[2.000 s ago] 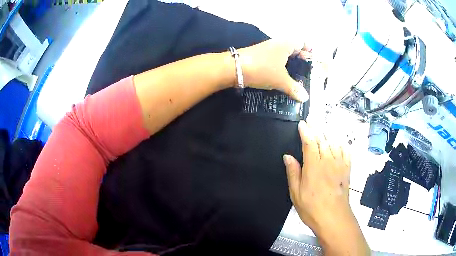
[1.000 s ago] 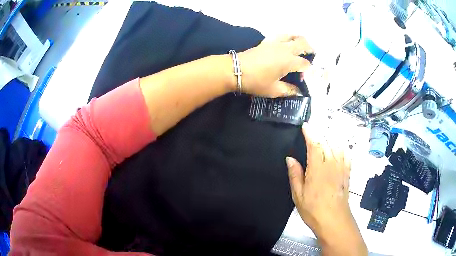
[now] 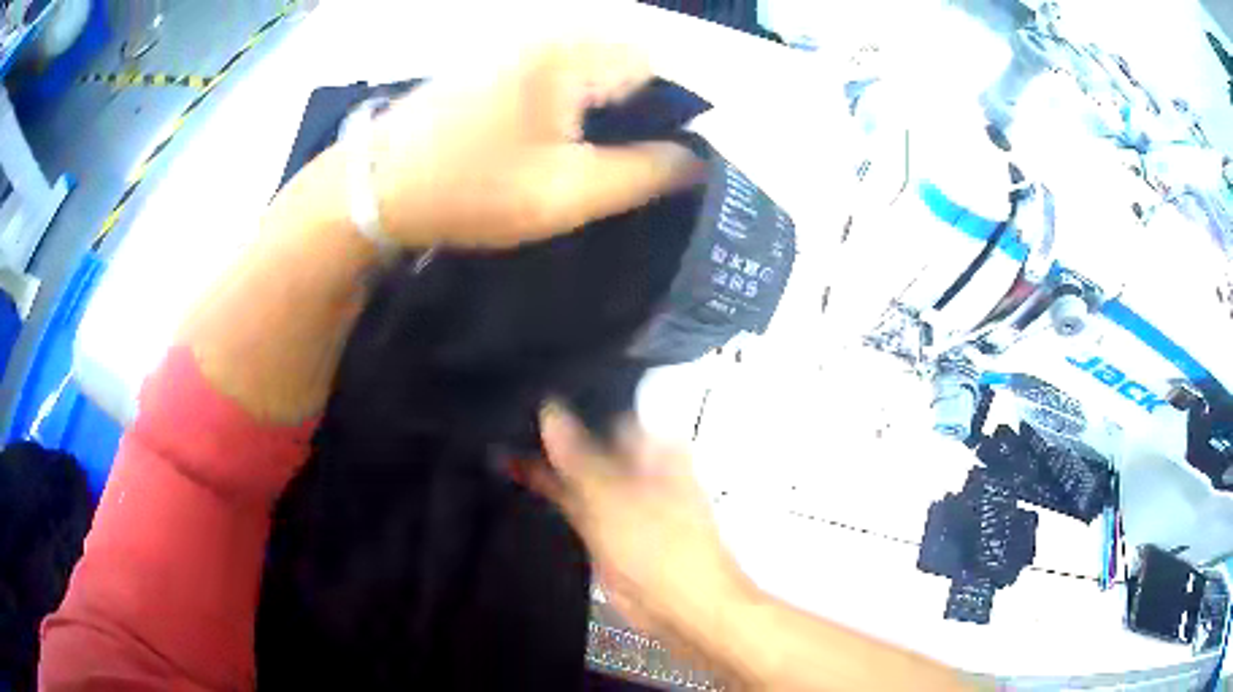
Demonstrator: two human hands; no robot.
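Observation:
The black garment piece [image 3: 446, 500] lies over the table's left part, its upper part bunched and lifted. A black label with pale print [image 3: 741, 257] stands out from its right edge, curved. My left hand [image 3: 521, 149] grips the cloth near the label, thumb along the edge; it is blurred. My right hand [image 3: 629, 493] is at the cloth's right edge below the label, blurred; whether its fingers hold the cloth is unclear.
The white sewing machine [image 3: 974, 257] with blue stripe stands right. Black label stacks [image 3: 984, 527] and a dark phone-like rectangle [image 3: 1166, 592] lie at lower right. A ruler strip [image 3: 649, 649] runs along the front edge. Black cloth [image 3: 47, 554] is heaped at left.
Both hands have moved left, away from the machine, with the cloth and label. The cloth's upper part has been lifted and folded, baring more white table beside the machine.

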